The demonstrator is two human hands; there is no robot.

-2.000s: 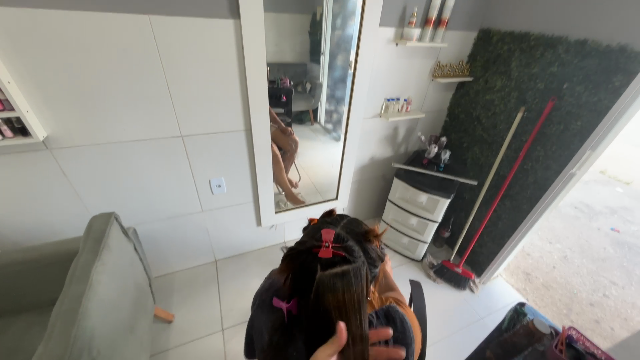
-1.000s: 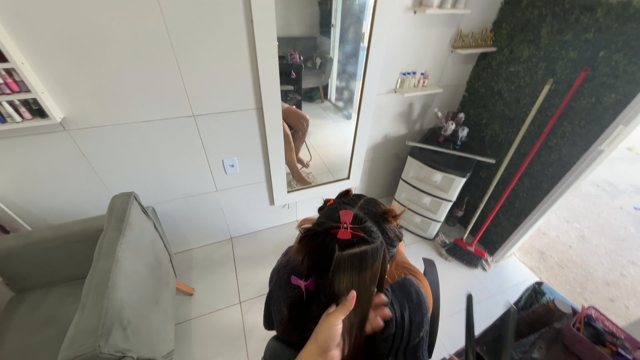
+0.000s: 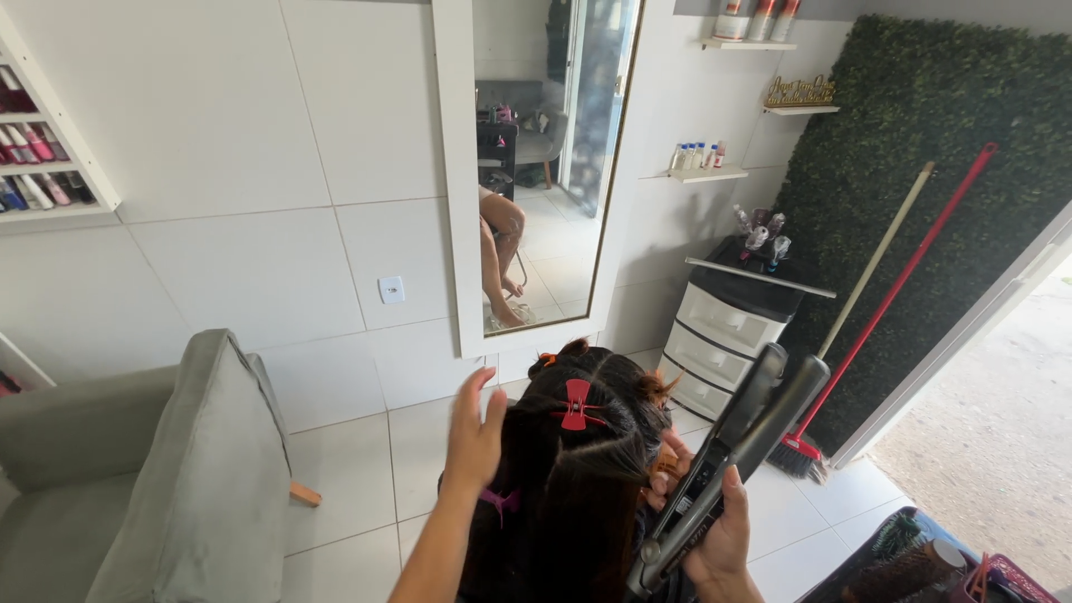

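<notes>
My right hand [image 3: 722,536] holds a dark hair straightener [image 3: 727,469], its two plates apart and pointing up and to the right. My left hand [image 3: 476,431] is raised at the left side of a seated person's head, fingers apart and nothing in them. The person's dark hair [image 3: 586,519] is parted into sections. A red claw clip [image 3: 575,405] sits at the crown and a purple clip [image 3: 501,502] lower on the left. An orange clip [image 3: 548,359] shows near the front. The seated person's own hand [image 3: 667,473] is partly visible behind the straightener.
A grey armchair [image 3: 201,469] stands at left. Ahead hangs a white-framed mirror [image 3: 459,209]. To the right are a drawer unit [image 3: 724,322], a red broom [image 3: 896,301] and a doorway. A round hairbrush [image 3: 909,574] and a pink basket [image 3: 1009,578] lie at bottom right.
The straightener is now in my right hand; it was not in a hand earlier. My left hand, earlier at the hair at the back of the head, is now raised at the left and apart from it.
</notes>
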